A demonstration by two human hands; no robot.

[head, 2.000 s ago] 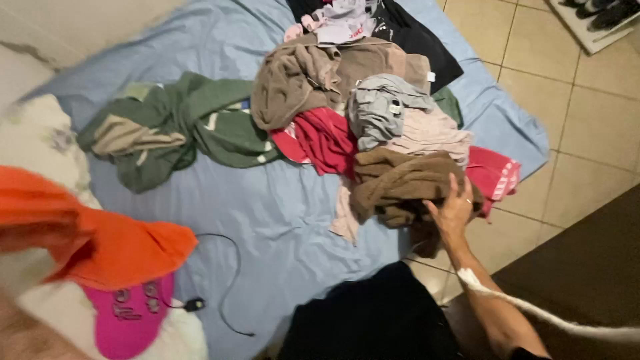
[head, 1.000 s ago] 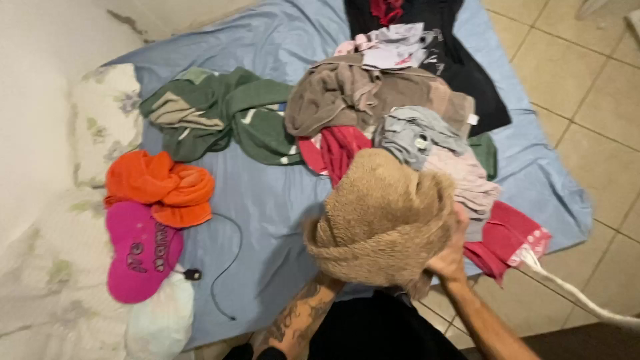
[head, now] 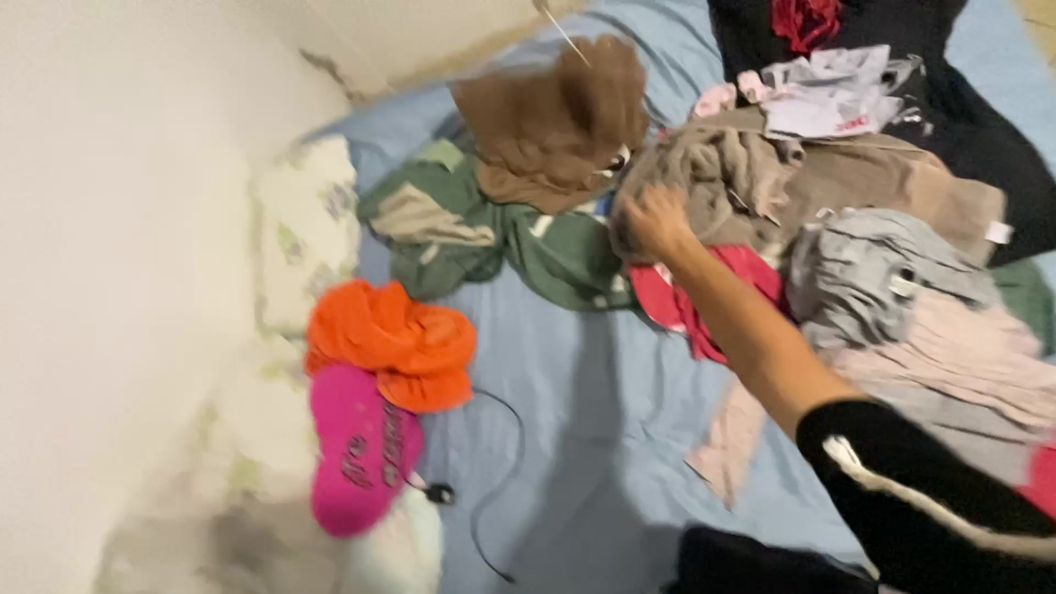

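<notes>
My right hand [head: 657,216] reaches out over the bed, its fingers at the left edge of the taupe garment [head: 714,177]; blur hides whether it grips the cloth. Up and to the left of it, a blurred brown fleecy cloth [head: 553,124] lies over or just above the green garment [head: 445,223]. Below my forearm is a red garment [head: 747,280], and right of it a bunched grey garment [head: 862,276] rests on a pale pink one [head: 949,338]. My left hand is outside the view.
A blue sheet [head: 544,363] covers the bed. Along the wall [head: 140,206] at the left are floral pillows [head: 305,231], an orange cloth [head: 396,338], a magenta cushion-like item [head: 355,454] and a thin black cable [head: 520,445]. Black clothing [head: 973,132] lies at the upper right.
The brown cloth, held in both hands a second ago, is now by the green garment toward the wall. My right arm is stretched out after it, and my left hand has left the view.
</notes>
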